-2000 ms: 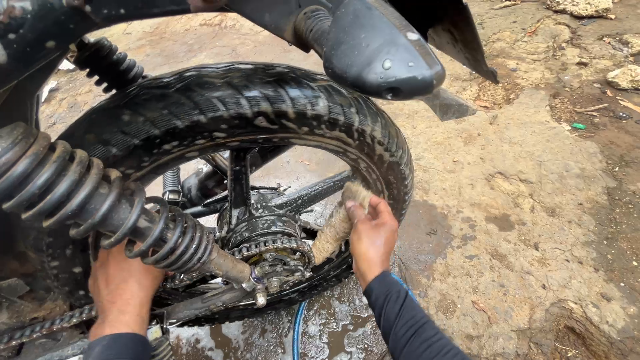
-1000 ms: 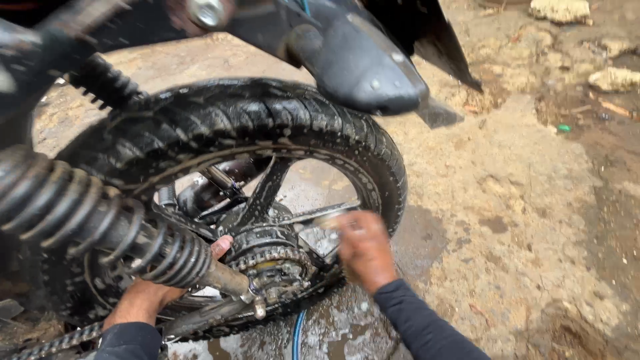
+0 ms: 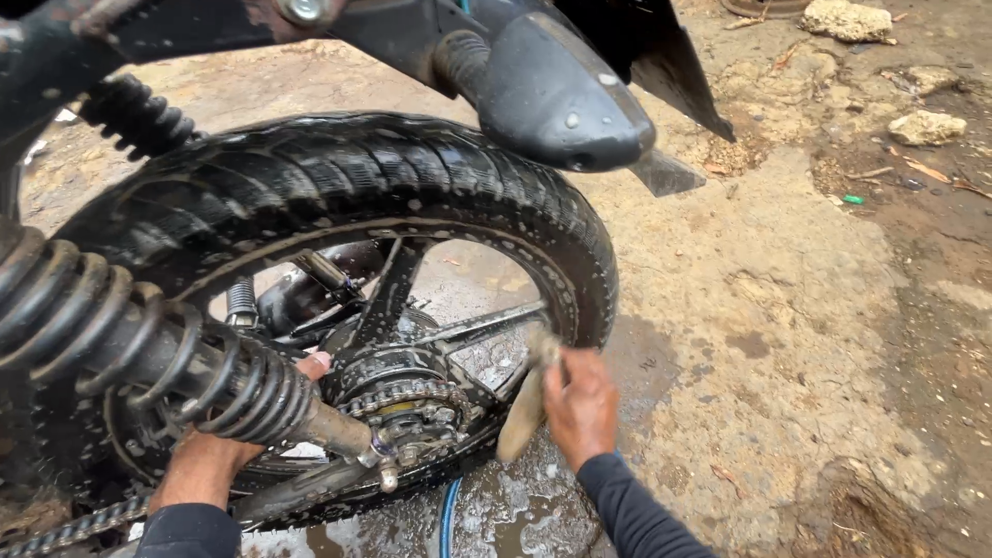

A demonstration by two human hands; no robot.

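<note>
My right hand is closed on a tan cloth at the lower right part of the rim of a wet motorcycle rear wheel; the cloth hangs down from the fingers. Soapy spots cover the black tyre and the spokes. My left hand reaches in behind the coil-spring shock absorber, near the hub; its thumb shows beside the hub, and the other fingers are hidden. The drive chain runs round the rear sprocket between my hands.
Above the tyre hang a black turn signal and a fender piece. A blue hose lies on the wet, sudsy ground below the wheel. Stones and twigs lie on the rough ground at the upper right.
My left hand, lower left of the hub two seconds ago, now has its thumb beside the hub. My right hand has moved with the cloth from the spokes toward the rim.
</note>
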